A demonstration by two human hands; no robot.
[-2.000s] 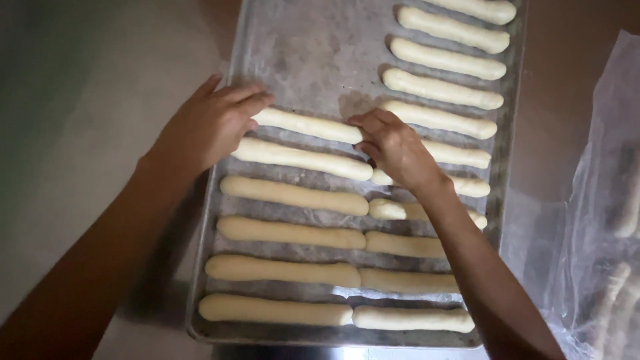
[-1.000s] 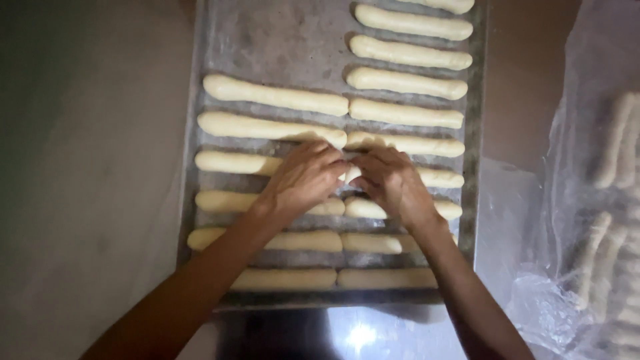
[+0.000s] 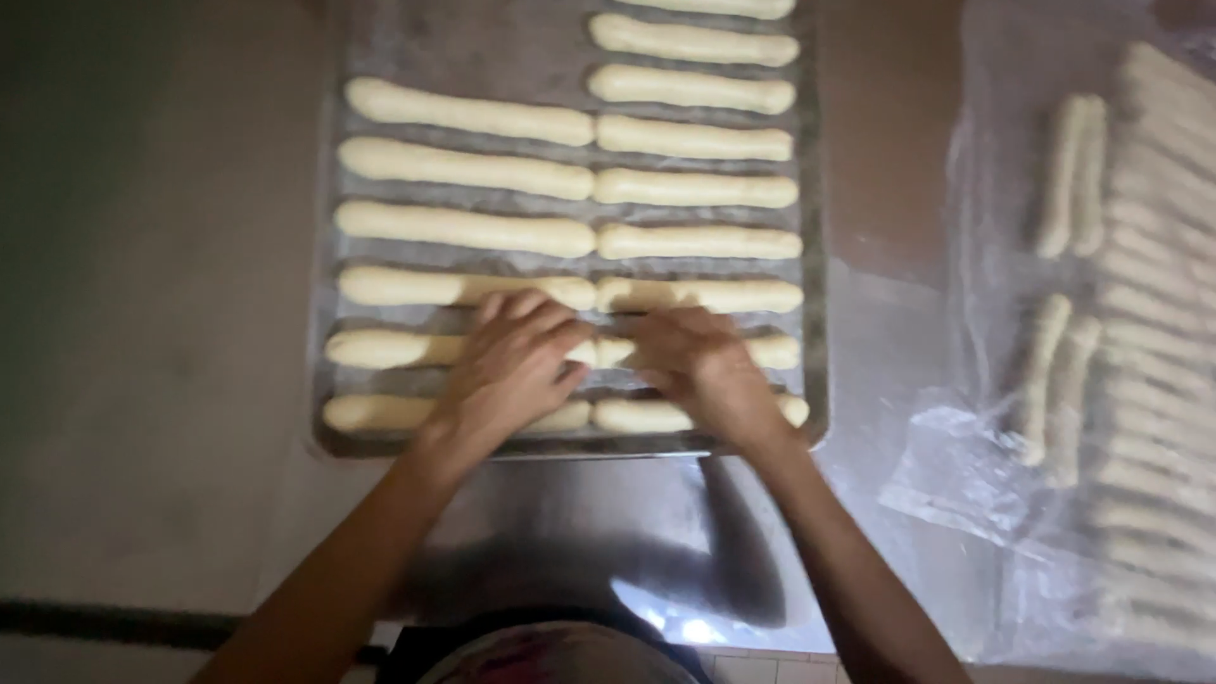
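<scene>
Two columns of pale dough sticks lie crosswise on a metal baking tray (image 3: 328,285). My left hand (image 3: 518,356) is over the left dough stick (image 3: 380,350) of the second row from the near edge, fingers near its inner end. Over the right dough stick (image 3: 774,351) of that row is my right hand (image 3: 698,366), its fingers near the inner end. The two sticks meet end to end between my hands. My fingers hide parts of both, and whether they grip the dough is not clear. The nearest row, with its left stick (image 3: 375,412), passes under my wrists.
Right of the tray, many more dough sticks (image 3: 1159,380) lie under or on clear plastic sheeting (image 3: 936,465). The tray rests on a shiny metal table (image 3: 190,380), close to its near edge. Further rows on the tray include an upper right dough stick (image 3: 693,88).
Both hands were first at a far left-column stick, then came back to the middle of the nearer rows. Now they are further apart, over the second row from the near edge. The view has shifted.
</scene>
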